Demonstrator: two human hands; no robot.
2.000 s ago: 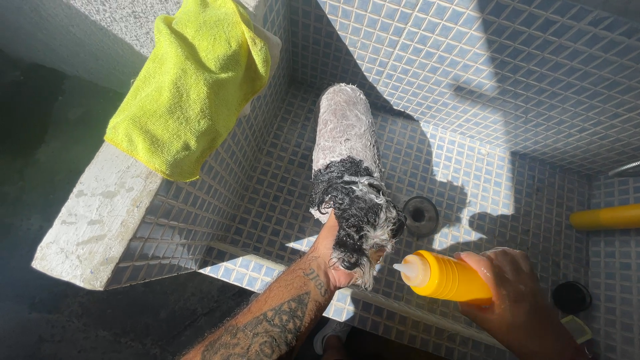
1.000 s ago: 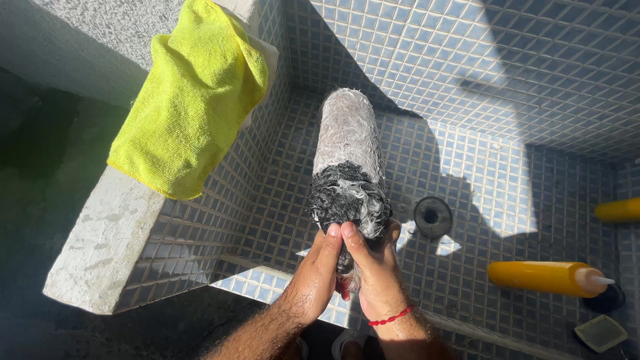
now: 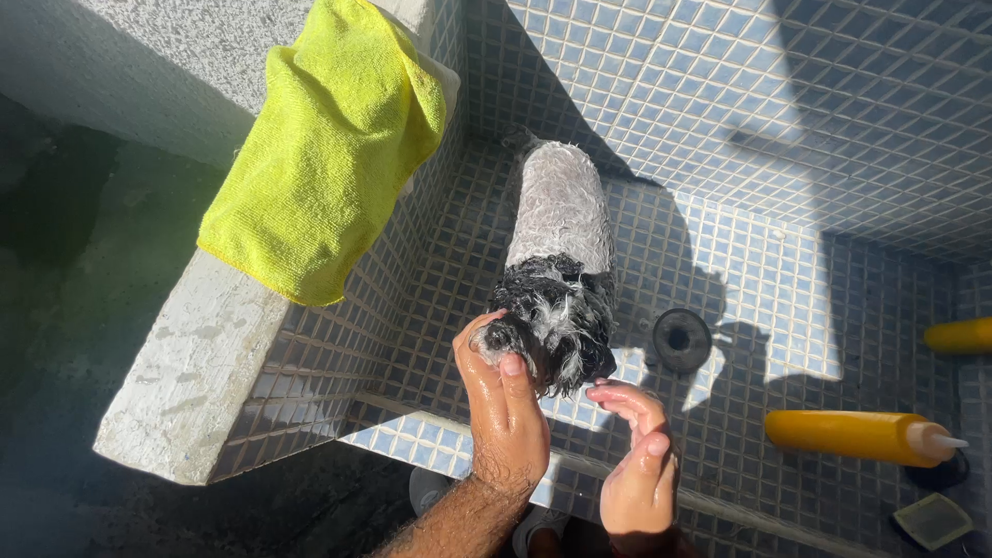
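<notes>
A wet, lathered dog (image 3: 559,209) with a whitish body and a black-and-white head stands in a blue-tiled basin, its head toward me. My left hand (image 3: 504,403) is closed around its muzzle, which is turned to the left. Beside the dog's head on the right, my right hand (image 3: 639,457) has bent fingers and holds nothing. Its fingertips are close to the fur; whether they touch cannot be told. A yellow squeeze bottle (image 3: 841,434) with a pale nozzle lies to the right of my right hand.
On the basin's left ledge (image 3: 194,372) lies a yellow-green microfiber cloth (image 3: 325,155). A round black drain piece (image 3: 682,341) sits right of the dog. Another yellow object (image 3: 961,335) is at the right edge, above a small square item (image 3: 932,521). Tiled walls enclose the basin.
The yellow bottle, held in my right hand two seconds ago, now lies in the basin. Both hands were together at the dog's head a second ago; now they are apart, and its muzzle has turned left.
</notes>
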